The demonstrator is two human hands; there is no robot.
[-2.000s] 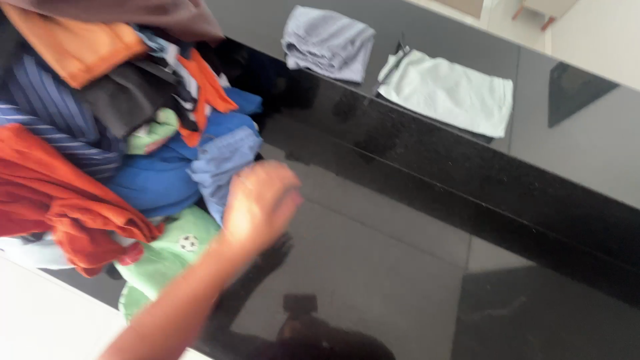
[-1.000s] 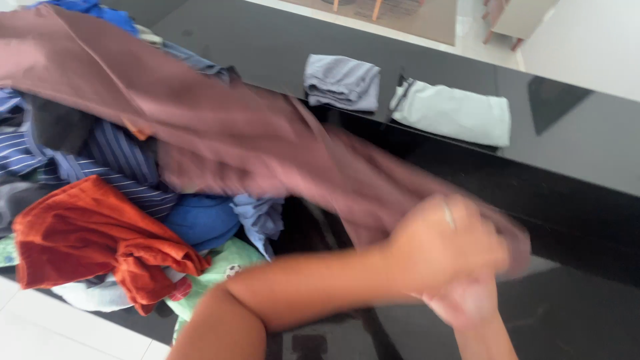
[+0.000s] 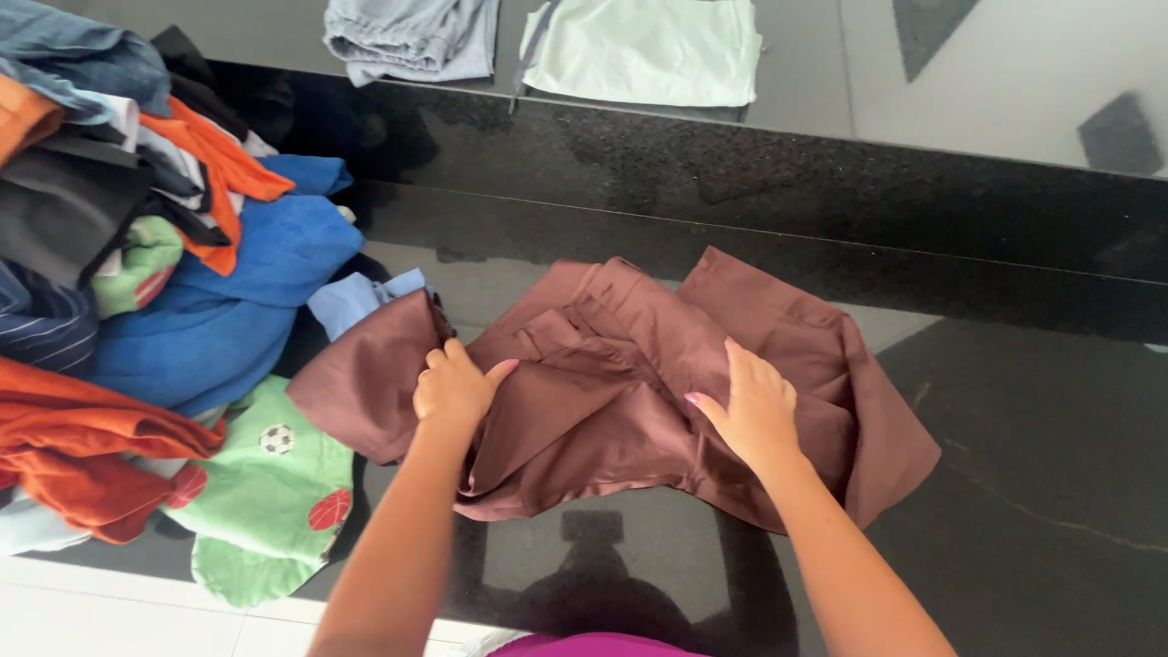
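A brown satin-like garment lies crumpled on the glossy black counter in front of me, its waistband or seam edge toward the far side. My left hand grips the cloth at its left part, fingers curled and thumb extended. My right hand rests on the right part of the same garment, thumb apart from the fingers and palm down. Part of the brown cloth spreads left of my left hand, against a light blue cloth.
At the left is a heap of clothes with a blue garment, a red-orange one and a green ball-print one. On the raised ledge lie a folded grey-blue garment and a folded pale green garment.
The brown garment was stretched in the air from the heap toward my hands; now it lies on the counter. My hands, close together before, are apart on it.
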